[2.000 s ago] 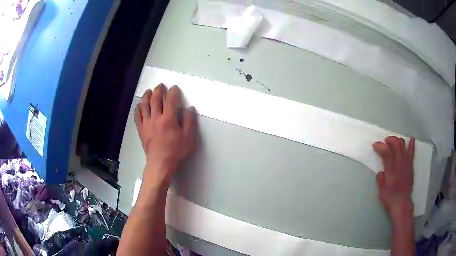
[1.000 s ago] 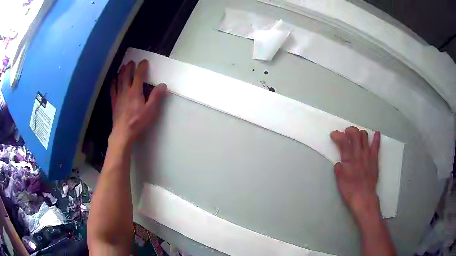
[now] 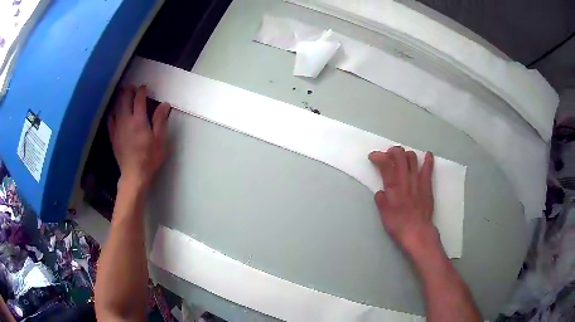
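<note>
A long white fabric panel point(image 3: 271, 129) lies slantwise across the pale grey-green table point(image 3: 252, 188). Its narrow left end reaches over the dark gap point(image 3: 183, 38) to the edge of the blue cover point(image 3: 69, 82). Its wide right end flares with a curved lower edge. My left hand point(image 3: 139, 135) rests with spread fingers on the narrow end, its wrist over the gap's side. My right hand point(image 3: 406, 195) lies flat, fingers spread, on the wide end. Neither hand visibly pinches the panel. Whether it is one layer or two I cannot tell.
Another white strip point(image 3: 252, 283) lies along the near table edge. Long white pieces point(image 3: 441, 104) lie along the far side, one with a folded-over end point(image 3: 315, 55). Scraps point(image 3: 31, 277) cover the floor at lower left. A white label point(image 3: 34, 146) is on the blue cover.
Both hands and the panel have moved left over the table. The panel's narrow end has gone from the table's left edge across the dark gap to the blue cover.
</note>
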